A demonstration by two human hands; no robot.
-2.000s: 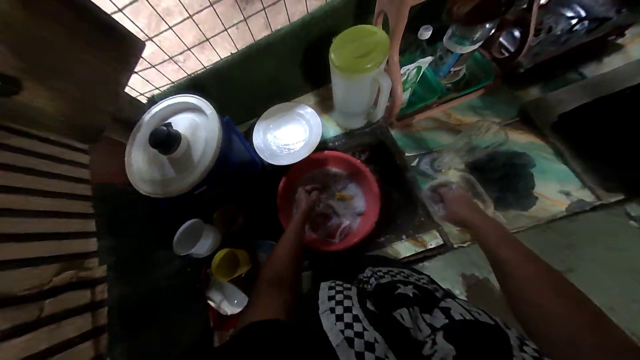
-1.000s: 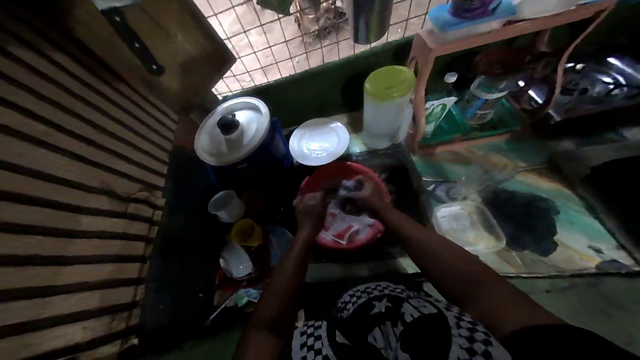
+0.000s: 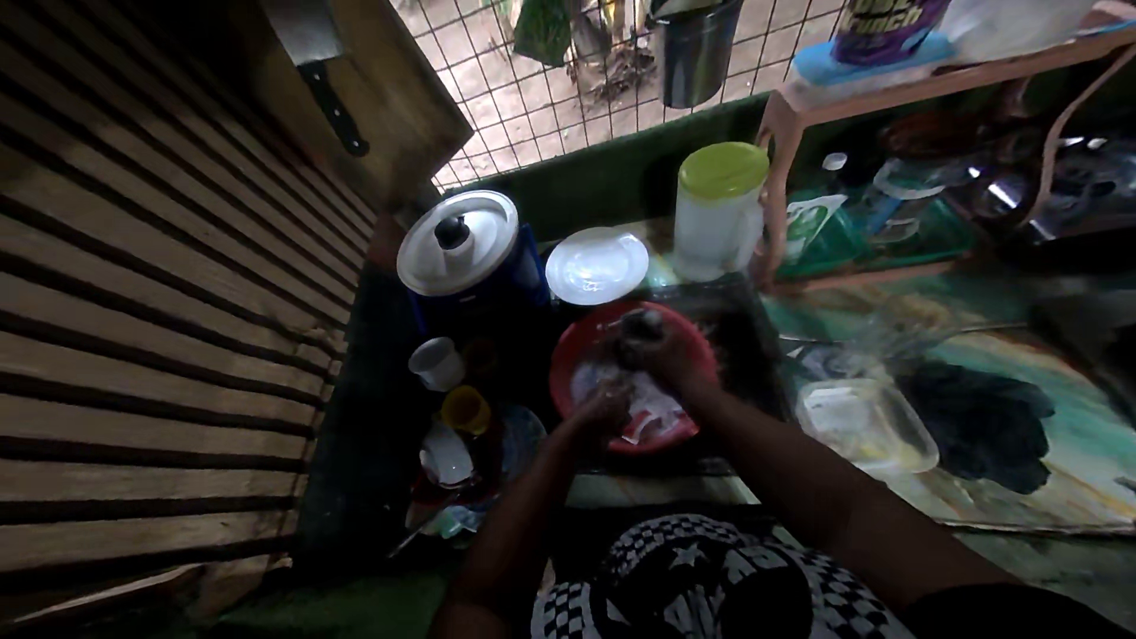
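A red plastic basin [image 3: 568,342] holds soapy water and pale items that are hard to make out. Low in the basin, at its left, is my left hand [image 3: 608,401]; what its fingers touch is hidden by suds and shadow. My right hand [image 3: 666,355] is over the basin's upper right part, closed on a dark, wadded thing [image 3: 637,330] with some foam on it, perhaps a scrubber or cloth. Behind the basin lies a white plate [image 3: 596,266]. A clear rectangular plastic container [image 3: 865,424] rests on the counter to the right, beside a dark cloth [image 3: 976,422].
A blue pot with a white lid [image 3: 479,257] stands back left, a pitcher with a green lid [image 3: 719,213] behind the basin. Cups, including a yellow one [image 3: 466,410], and bowls crowd the left. A pink shelf [image 3: 785,186] stands at right; a cleaver [image 3: 328,98] hangs upper left.
My right hand has moved from the plastic container on the right counter to the basin, where it now has the dark wad. My left hand stays in the basin. The view has shifted noticeably.
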